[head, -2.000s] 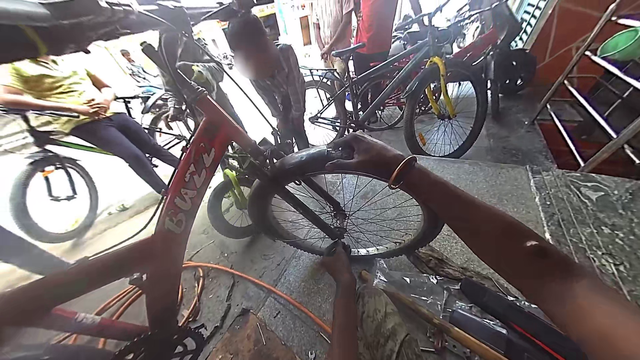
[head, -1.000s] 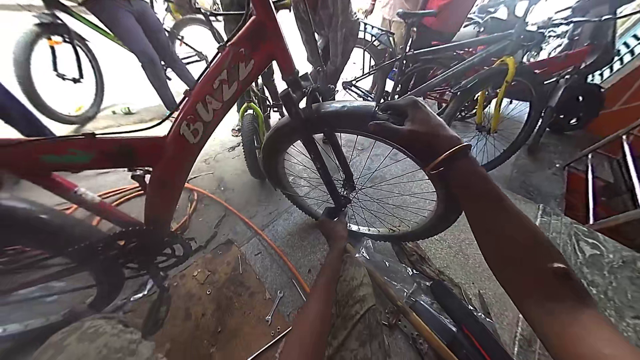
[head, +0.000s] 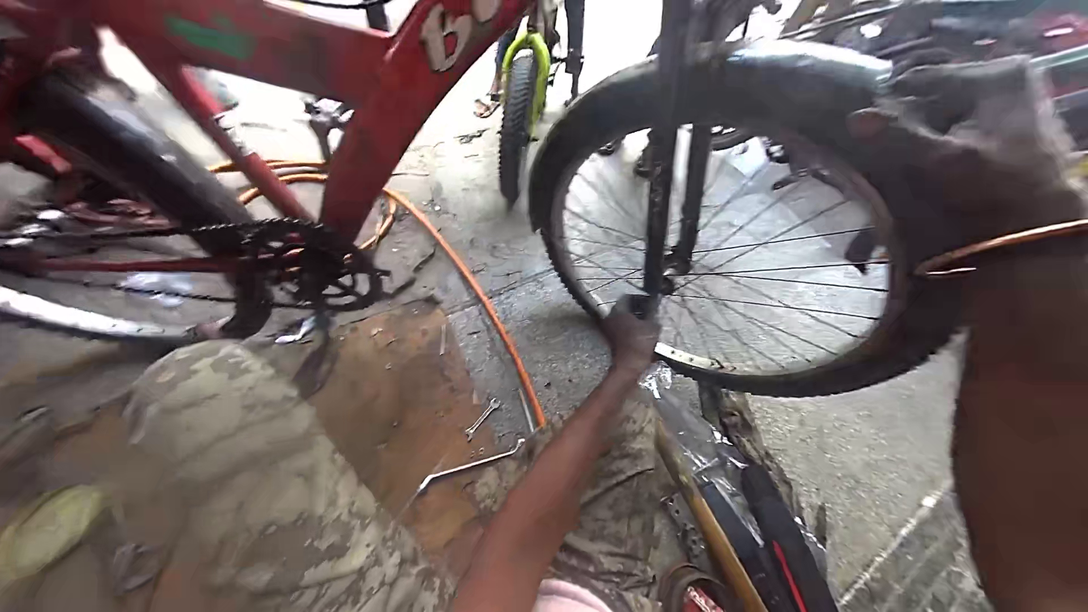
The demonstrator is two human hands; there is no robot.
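The front wheel [head: 914,340] of a red bicycle [head: 365,136] stands between the legs of its black fork [head: 659,204]. Low on the fork, close to the hub, my left hand [head: 633,336] is closed around the fork end. My right hand [head: 969,136], blurred and with a bangle at the wrist, lies against the tyre at the wheel's upper right; its fingertips are hard to make out, so its grip cannot be told.
An open-end wrench [head: 483,418] and a longer wrench [head: 467,466] lie on a brown board [head: 382,382]. An orange hose [head: 476,289] curves over the ground. A wooden handle [head: 710,518] and plastic wrap lie below the wheel. Other bicycles stand behind.
The view has swung down and to the left. My left hand stays at the fork end, and my right hand stays by the tyre.
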